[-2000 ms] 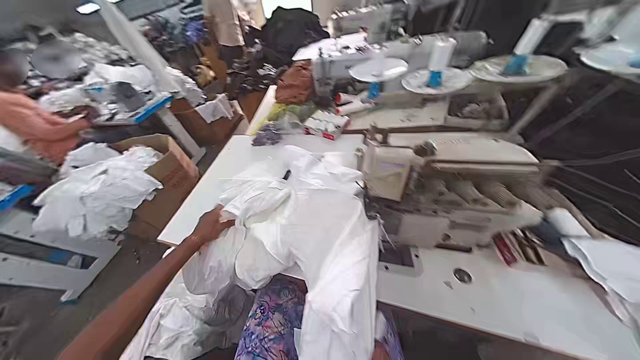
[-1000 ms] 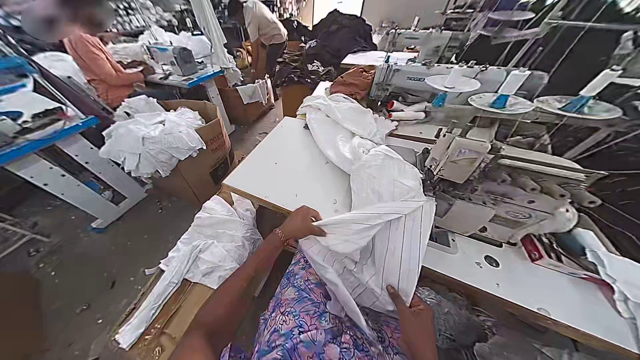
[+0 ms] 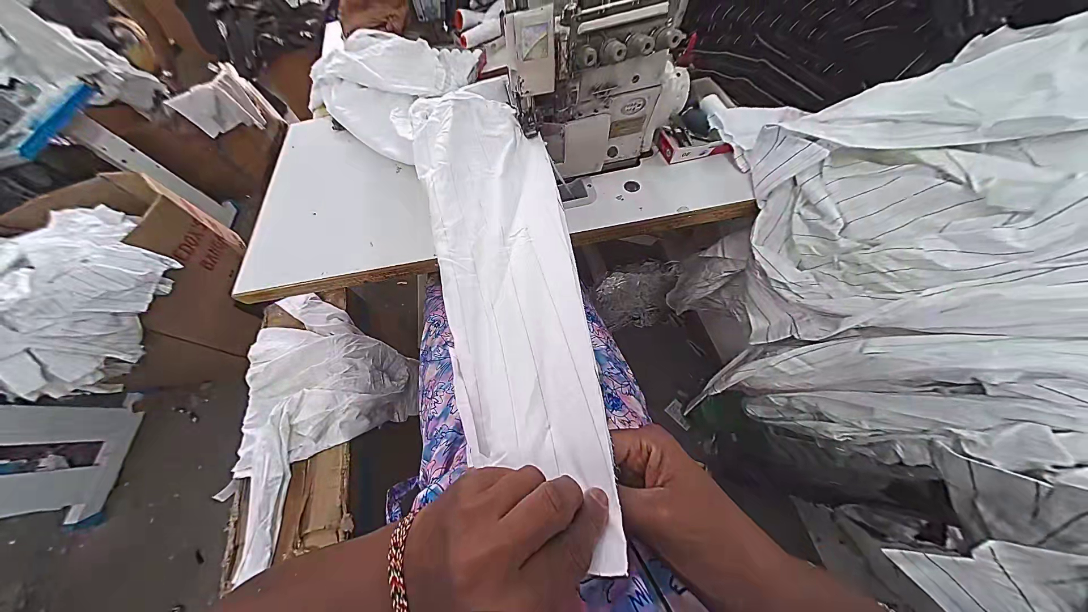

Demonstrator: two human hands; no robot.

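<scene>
A long white striped fabric piece [image 3: 518, 314] runs from the sewing machine [image 3: 595, 93] down over the table edge and across my lap. My left hand [image 3: 510, 535], with a braided bracelet at the wrist, grips its lower end from above, the thumb lying on the cloth. At the cloth's right edge is my right hand [image 3: 654, 476], its fingers closed on the edge and partly hidden beneath it. The cloth's upper part lies bunched beside the machine's needle area; whether it is under the presser foot I cannot tell.
The white table [image 3: 340, 204] bears the machine. White striped garments [image 3: 918, 255] are heaped at the right. A cardboard box [image 3: 195, 280] with white cloth stands at the left. More white cloth [image 3: 323, 382] hangs over a cardboard-topped surface below the table. A small red box [image 3: 693, 149] lies beside the machine.
The cloth, bunched under both hands a second ago, now lies stretched lengthwise toward me. My left hand has moved from the table edge down to the cloth's near end. The view has tilted down.
</scene>
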